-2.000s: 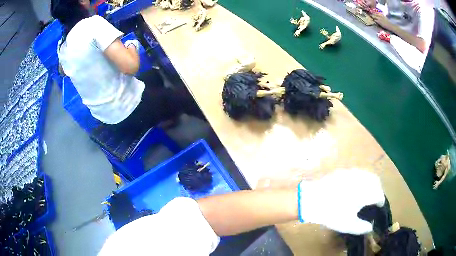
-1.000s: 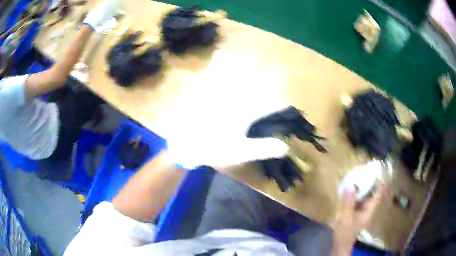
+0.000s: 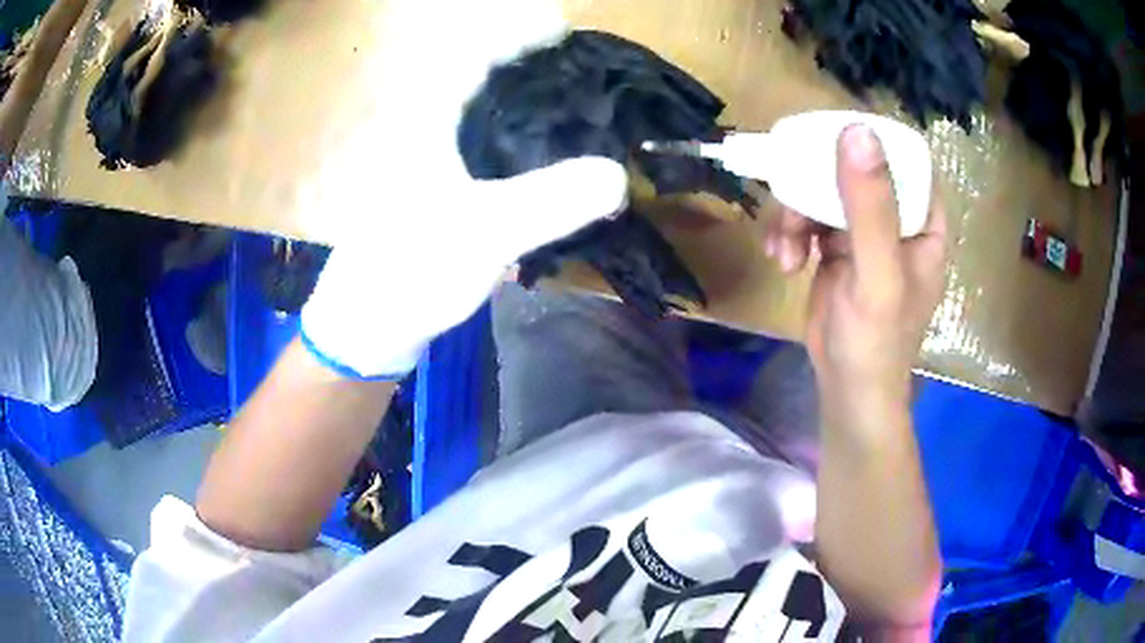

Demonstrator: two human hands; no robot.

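My left hand [image 3: 427, 239], in a white knitted glove with a blue cuff edge, holds a black feathered assembly [image 3: 590, 107] over the bench. Its thumb lies across the black piece; its fingers are lost in glare. Black lobes hang above and below the thumb. My right hand [image 3: 873, 251], bare, grips a white glue bottle [image 3: 810, 157] on its side. The bottle's narrow nozzle points left, at the middle of the black assembly. Whether the tip touches it, I cannot tell.
More black assemblies lie at the back right [image 3: 898, 50], far right [image 3: 1067, 94] and left [image 3: 148, 88] of the tan bench [image 3: 741, 283]. A red-and-black packet [image 3: 1052, 249] lies at right. Blue trays [image 3: 1005, 471] stand below the bench. Another person's sleeve [image 3: 44, 327] is at far left.
The view has turned and moved closer over the bench. My right hand has brought the glue bottle left and up to the black assembly in my gloved left hand.
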